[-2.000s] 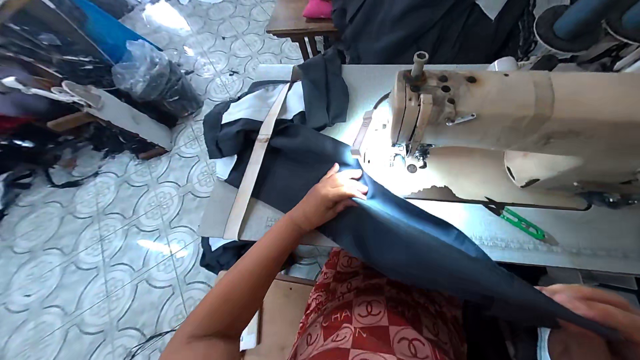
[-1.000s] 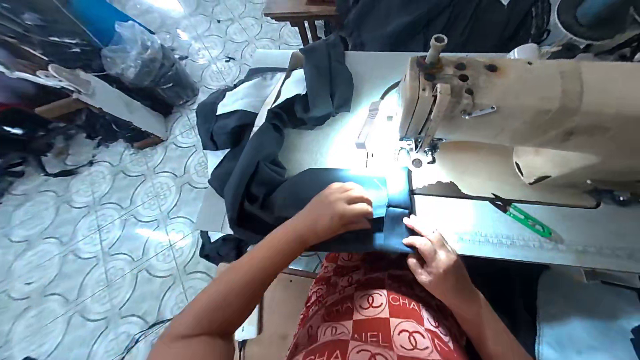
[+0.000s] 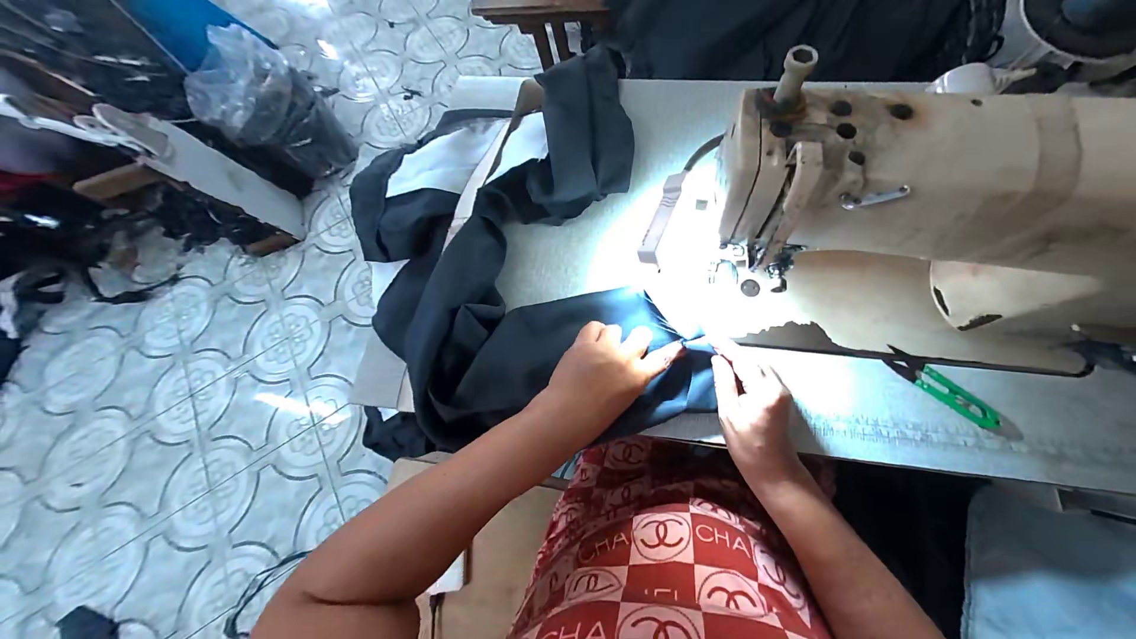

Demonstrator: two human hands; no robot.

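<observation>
Dark navy fabric (image 3: 550, 337) lies bunched over the left part of the sewing table, a pale strip running across it. My left hand (image 3: 608, 368) grips this fabric near its right end, thumb and fingers at a fold. Close beside it, my right hand (image 3: 750, 404) pinches the fabric's right edge between thumb and fingers. Both hands are in front of the needle area of a beige industrial sewing machine (image 3: 896, 169), whose lamp light washes out part of the cloth. Green-handled thread snips (image 3: 954, 395) lie on the table to the right of my right hand.
A grey metal piece (image 3: 661, 217) stands left of the needle. Dark cloth (image 3: 781, 40) is heaped behind the table, beside a wooden stool (image 3: 541, 13). A clear plastic bag (image 3: 257, 98) and a white panel (image 3: 222, 177) stand on the tiled floor at left.
Two seconds ago the cloth stretched to the lower right, with my right hand far out there. My right hand has come in beside my left, and the fabric is now gathered leftwards.
</observation>
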